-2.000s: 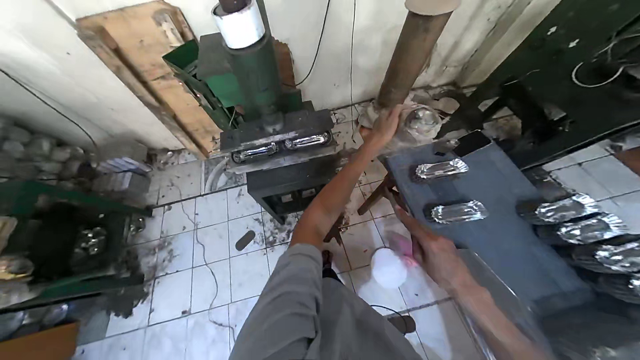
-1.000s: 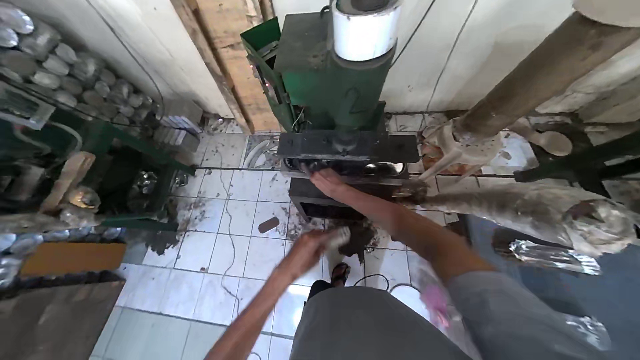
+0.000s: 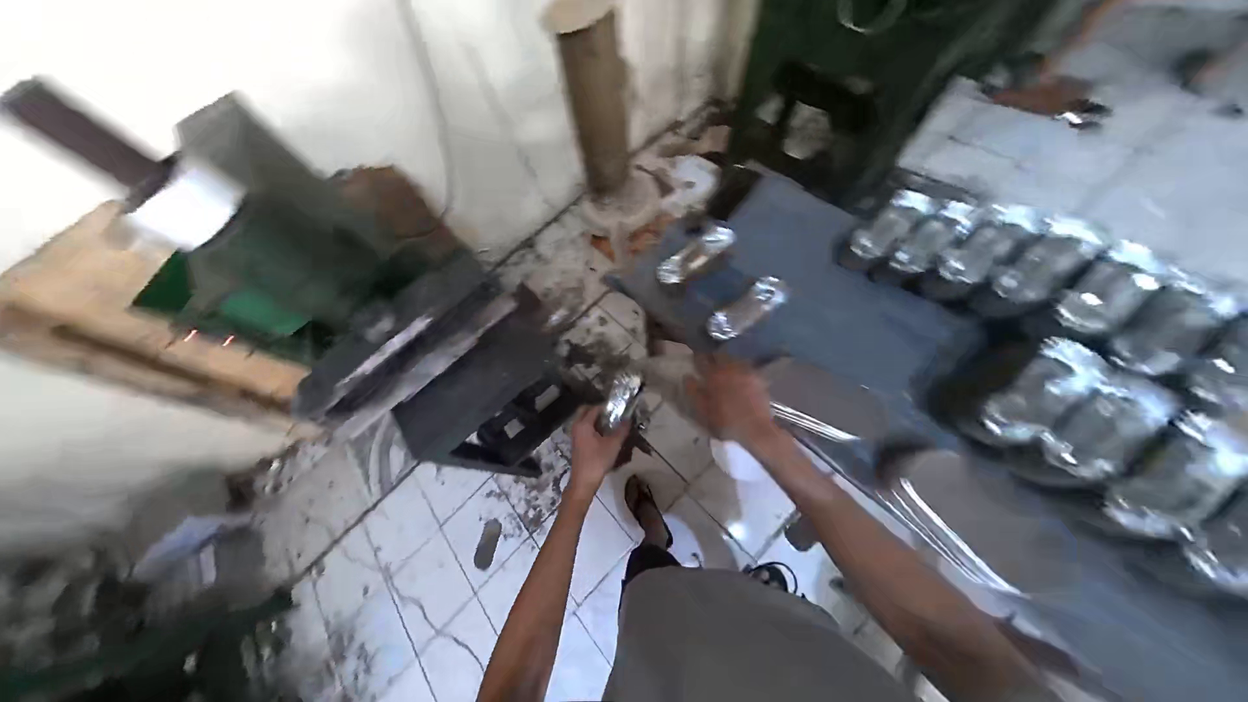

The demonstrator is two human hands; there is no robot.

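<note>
My left hand (image 3: 595, 448) is closed around a foil-wrapped bundle (image 3: 620, 402), held above the tiled floor beside the dark press base. My right hand (image 3: 726, 395) is blurred at the near edge of the blue-grey table; its fingers are partly hidden, and whether it holds anything cannot be told. Just beyond it, two foil-wrapped bundles (image 3: 747, 308) (image 3: 695, 253) lie apart on the table (image 3: 829, 263). To the left stands the green press (image 3: 283, 234) with a dark slotted plate (image 3: 419, 341) at its front.
Rows of foil-wrapped bundles (image 3: 1102, 283) cover the table's right side. Clear plastic sheets or bags (image 3: 907, 497) lie along its near edge. A brown column (image 3: 593, 107) stands by the wall. A grey oblong object (image 3: 487, 544) lies on the floor, near my foot (image 3: 645, 507).
The view has swung right toward the table. My right hand has moved from the press to the table edge. My left hand still holds something small and silvery.
</note>
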